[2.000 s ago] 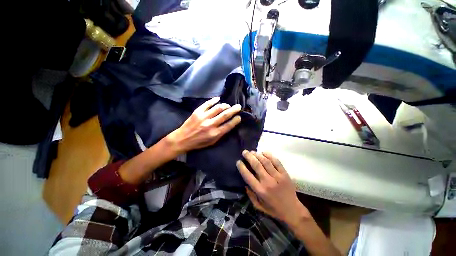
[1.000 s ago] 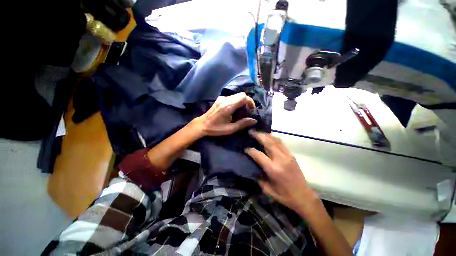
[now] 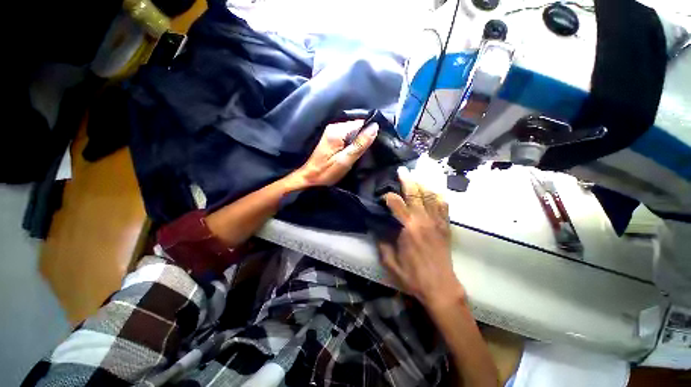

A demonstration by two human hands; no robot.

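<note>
The navy garment (image 3: pixel 235 113) is heaped on the bed left of the sewing machine (image 3: pixel 530 83) and looks paler blue under the lamp. My left hand (image 3: pixel 331 155) grips a folded edge of it between thumb and fingers, just left of the needle area. My right hand (image 3: pixel 419 230) is on the garment's right edge below the presser foot area, with thumb and fingers around the dark cloth; it is slightly blurred. The cloth edge is raised between the two hands. Whether it touches the presser foot (image 3: pixel 421 142) cannot be told.
Red and metal snips (image 3: pixel 559 215) lie on the machine bed right of the needle. A black fabric band (image 3: pixel 627 75) wraps the machine head. A smartphone (image 3: pixel 168 49) is at upper left by the wooden table (image 3: pixel 106 227). Plaid cloth (image 3: pixel 151 325) covers my lap. White cloth hangs at lower right.
The garment's front part has been lifted and turned up off my lap, showing the bed's front edge. My left hand now pinches a raised edge; my right hand has moved up beside it. The view has shifted.
</note>
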